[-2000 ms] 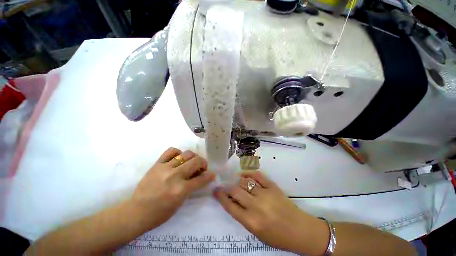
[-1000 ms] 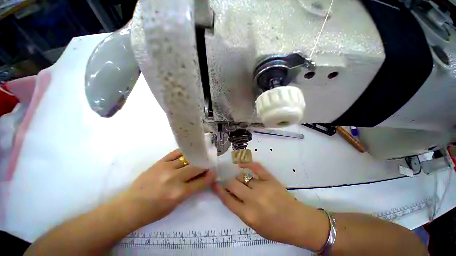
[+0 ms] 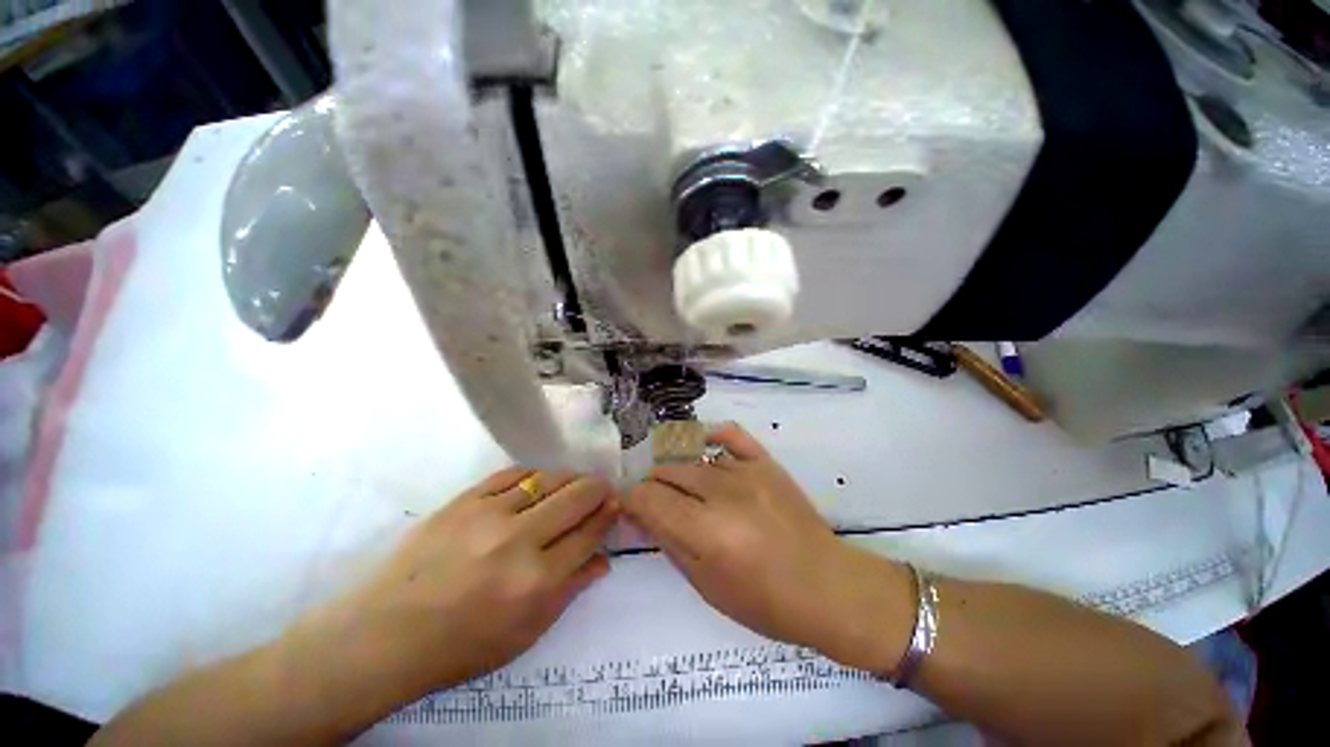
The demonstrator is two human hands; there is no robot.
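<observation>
A small piece of sheer white fabric (image 3: 627,470) shows faintly at the presser foot (image 3: 629,416); its edges are hard to see against the white table. My left hand (image 3: 503,562), with a gold ring, has its fingertips together on the fabric at the left of the foot. My right hand (image 3: 729,533), with a ring and bracelet, pinches at the fabric's right side, fingers beside the tan block (image 3: 678,441). The fingertips of both hands almost touch. The needle tip cannot be made out.
The white machine head (image 3: 861,132) and curved guard (image 3: 438,248) hang over the hands. The work lamp (image 3: 292,219) is at left. A slim grey bar (image 3: 788,381) and wooden-handled tool (image 3: 999,382) lie behind. Pink-edged fabric (image 3: 80,365) is far left; a ruler scale (image 3: 627,686) runs in front.
The view has shifted, so the machine head and guard sit further left. Both hands remain at the foot; my right fingers are now closer around the tan block.
</observation>
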